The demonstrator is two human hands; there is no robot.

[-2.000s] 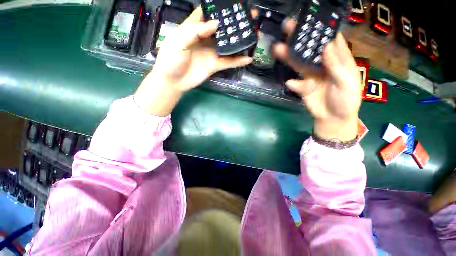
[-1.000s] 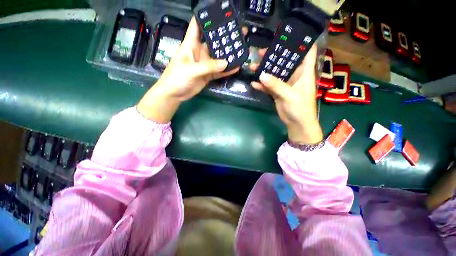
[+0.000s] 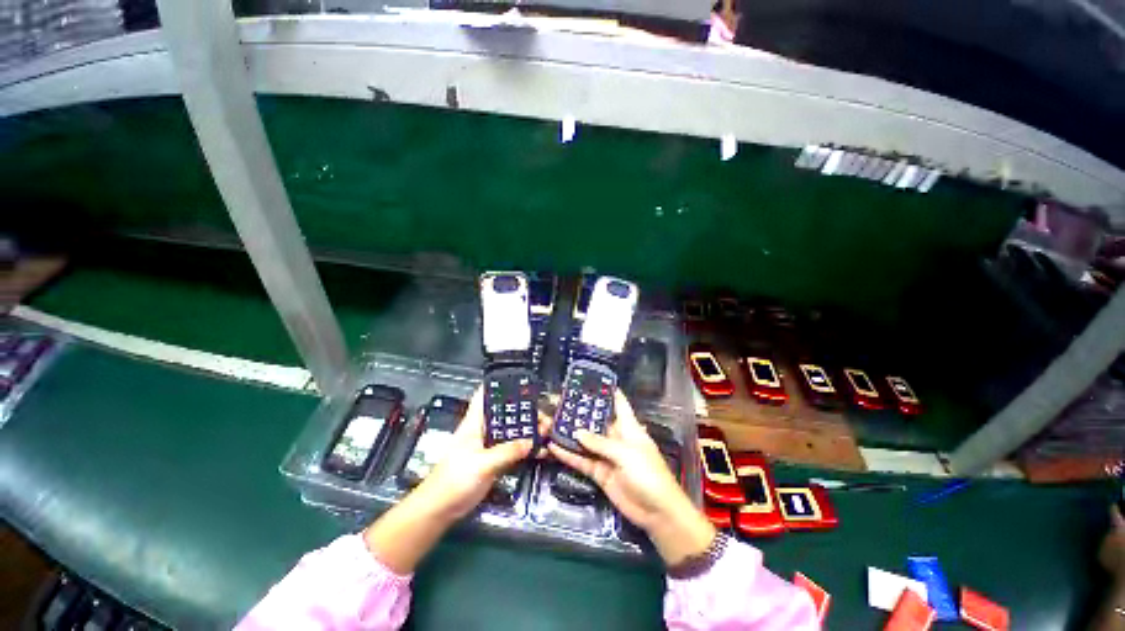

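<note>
My left hand (image 3: 459, 472) holds an open black flip phone (image 3: 510, 401), its bright white screen in the upper half and its keypad facing me. My right hand (image 3: 644, 478) holds a second open black flip phone (image 3: 584, 404), tilted slightly right, with a bright screen and the thumb on the lower keypad. The two phones are side by side above a clear blister tray (image 3: 327, 503). Black phones with pale patches (image 3: 366, 430) lie in the tray's left pockets. Parts of the tray are hidden by my hands.
Red flip phones (image 3: 756, 496) lie in a pile right of the tray, with more in a row on a brown board (image 3: 802, 434). A white card (image 3: 891, 588), a blue piece (image 3: 934, 587) and red pieces (image 3: 983, 609) lie at lower right. A pale metal post (image 3: 263, 203) stands behind left.
The view has tilted up, showing the shelf frame and both phone screens. Both hands still hold the phones, now lower in the picture and more upright, side by side.
</note>
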